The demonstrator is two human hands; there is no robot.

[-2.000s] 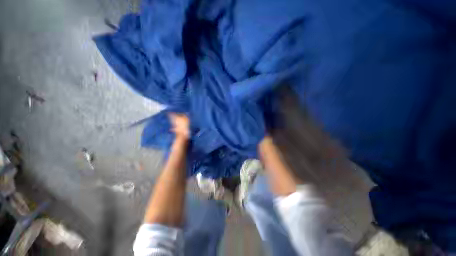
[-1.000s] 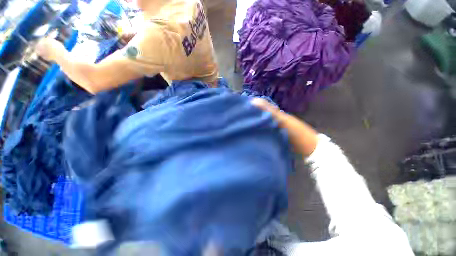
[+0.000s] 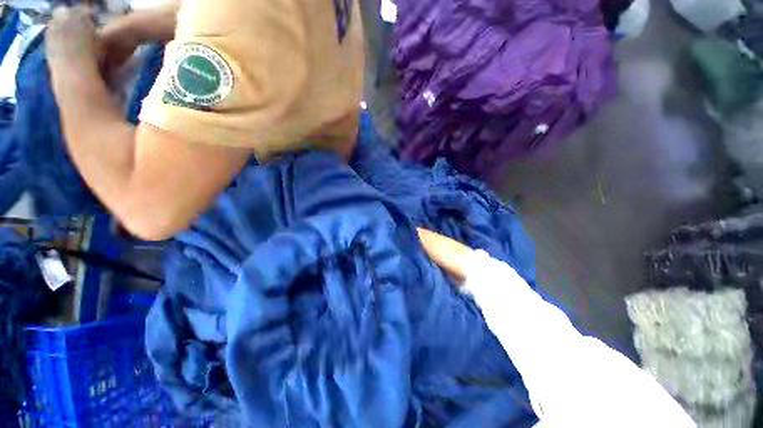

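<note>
A large bundle of blue garments (image 3: pixel 326 301) fills the lower middle of the view, with puckered, gathered cloth on top. My right hand (image 3: pixel 442 253) lies against the bundle's right side; its fingers are hidden in the cloth, and the white sleeve runs down to the lower right. My left hand is not in view.
A person in a tan shirt (image 3: pixel 276 75) is close in front at the left, arms over blue cloth. A bright blue crate (image 3: pixel 92 368) is at the lower left. A purple garment heap (image 3: pixel 502 75) is behind. A pale stacked bundle (image 3: pixel 694 343) stands at the right on the grey floor.
The view has gone from the floor, with both hands in blue cloth, to the bundle held up in front. The person in tan and the purple heap now look closer.
</note>
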